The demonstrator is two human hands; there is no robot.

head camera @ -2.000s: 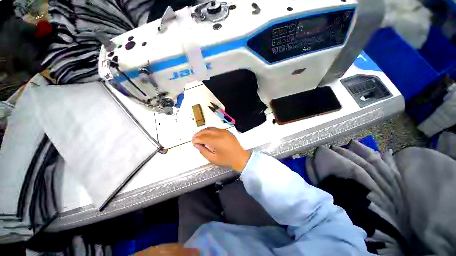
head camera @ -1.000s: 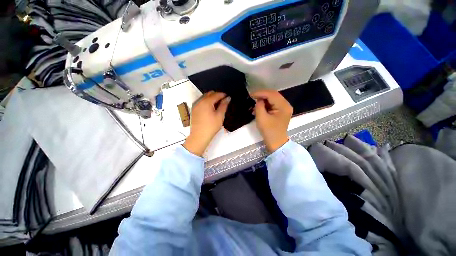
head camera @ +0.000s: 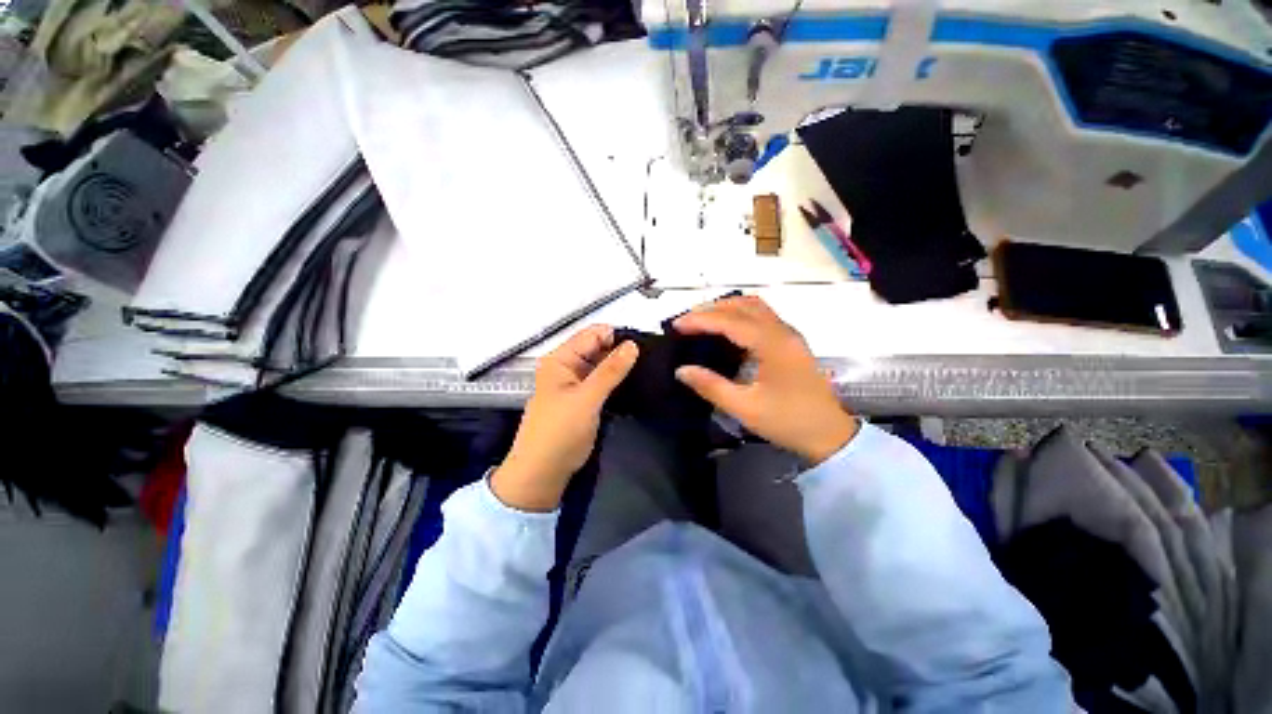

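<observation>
My left hand (head camera: 569,412) and my right hand (head camera: 767,377) hold a small black piece (head camera: 667,374) between them at the table's front edge, above my lap. Fingers and thumbs of both hands grip it. A pale garment panel (head camera: 488,209) with a dark edge lies left of the needle, its corner close behind my hands. The presser foot and needle area (head camera: 725,156) of the white sewing machine (head camera: 1004,84) is behind my hands, with no cloth seen under it. A pile of black pieces (head camera: 900,209) lies to the right of the needle.
Snips (head camera: 840,240) and a brown block (head camera: 766,225) lie right of the needle. A smartphone (head camera: 1088,287) lies farther right. A stack of cut panels (head camera: 265,223) is at the left. Bundles of panels are below the table edge, left (head camera: 244,558) and right (head camera: 1102,516).
Both hands have moved from the black pile to the table's front edge, now with a black piece between them. The view has shifted, showing more of the left side.
</observation>
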